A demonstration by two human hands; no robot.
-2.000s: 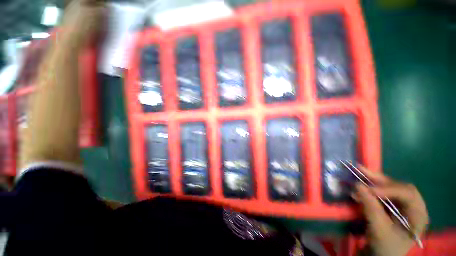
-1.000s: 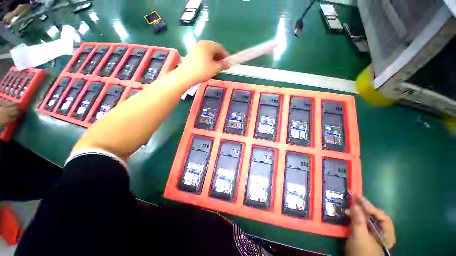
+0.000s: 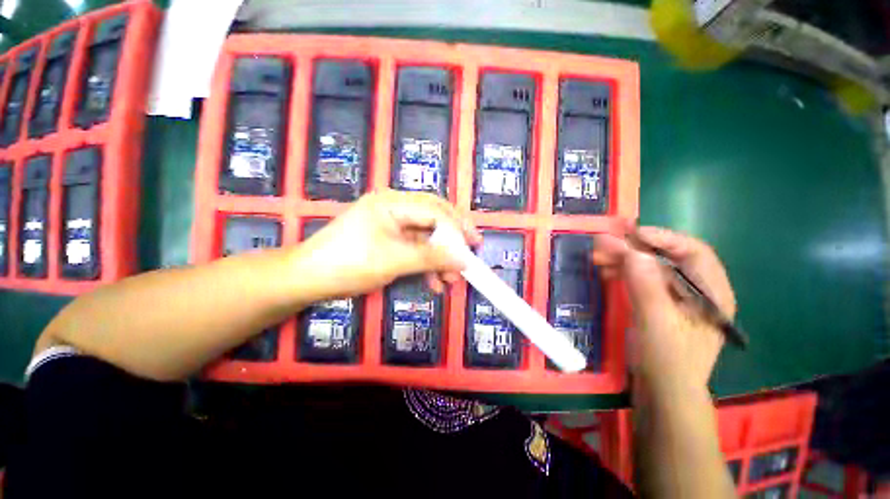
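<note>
A red foam tray (image 3: 630,146) with two rows of open-backed phones (image 3: 504,136) lies in front of me. My left hand (image 3: 395,239) is over the tray's lower row and holds a narrow white label strip (image 3: 522,310), seen nearly edge-on, slanting down to the right. My right hand (image 3: 673,287) is at the tray's right edge, beside the lower right phone (image 3: 574,283), and holds dark tweezers (image 3: 705,297) pointing up and left. The tweezer tips are blurred; I cannot tell if a label is on them. My left hand and forearm hide parts of the lower phones.
Another red tray with phones (image 3: 121,146) lies at the left. White paper (image 3: 190,54) is between the trays at the far side. A pale strip (image 3: 390,18) and yellow-wrapped equipment (image 3: 688,37) are along the far side. More red trays (image 3: 767,429) are low at the right.
My left hand has come from beyond the tray's far edge to over its lower row with the white strip. My right hand has moved up along the tray's right side. The view has shifted too.
</note>
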